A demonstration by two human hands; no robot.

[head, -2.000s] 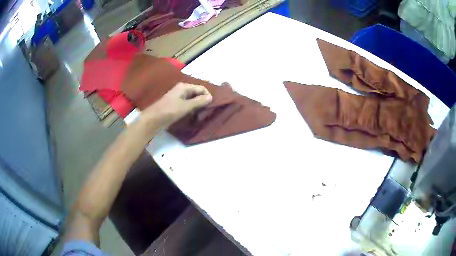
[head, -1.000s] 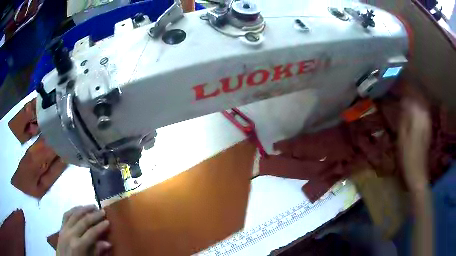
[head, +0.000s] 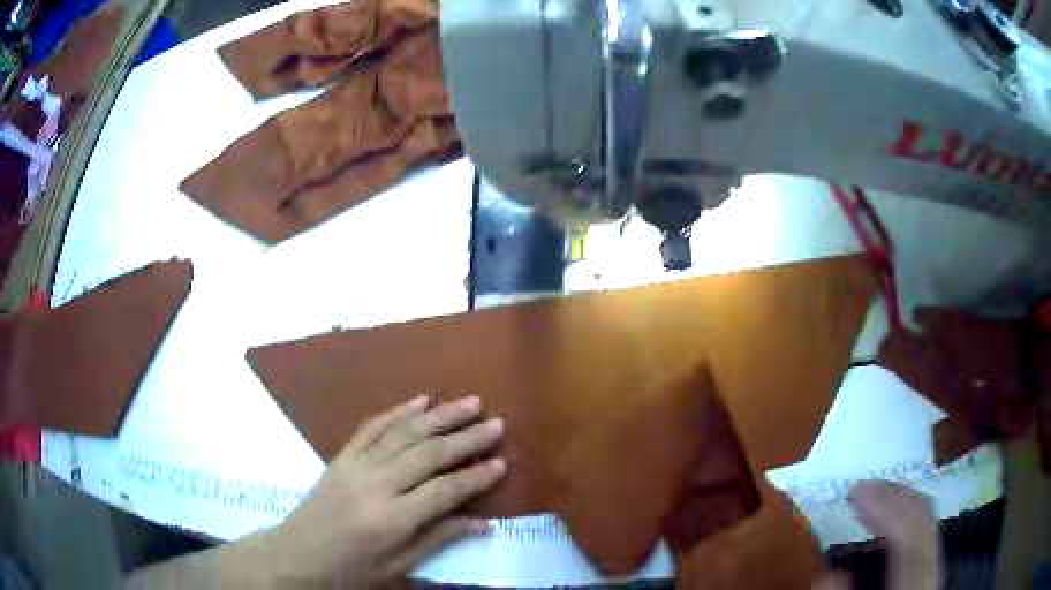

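A smooth rust-brown flat panel lies across the table in front of the needle area, its right part lit yellow. A second rust-brown piece lies over its front part, with a darker folded section, and hangs towards the near edge. My left hand rests palm down on the panel's left part, fingers slightly spread, gripping nothing. My right hand is blurred at the near edge, right of the second piece; whether it holds cloth cannot be told. The presser foot is above and behind the panel.
The white sewing machine head spans the far right. Gathered rust-brown pieces lie far left. A flat panel stack lies at left with red cloth. Dark red-brown pieces and a red cord are at right.
The view has swung left. My right hand has come from the dark pile to the near edge. The second piece now lies over the flat panel, and my left hand rests further onto it.
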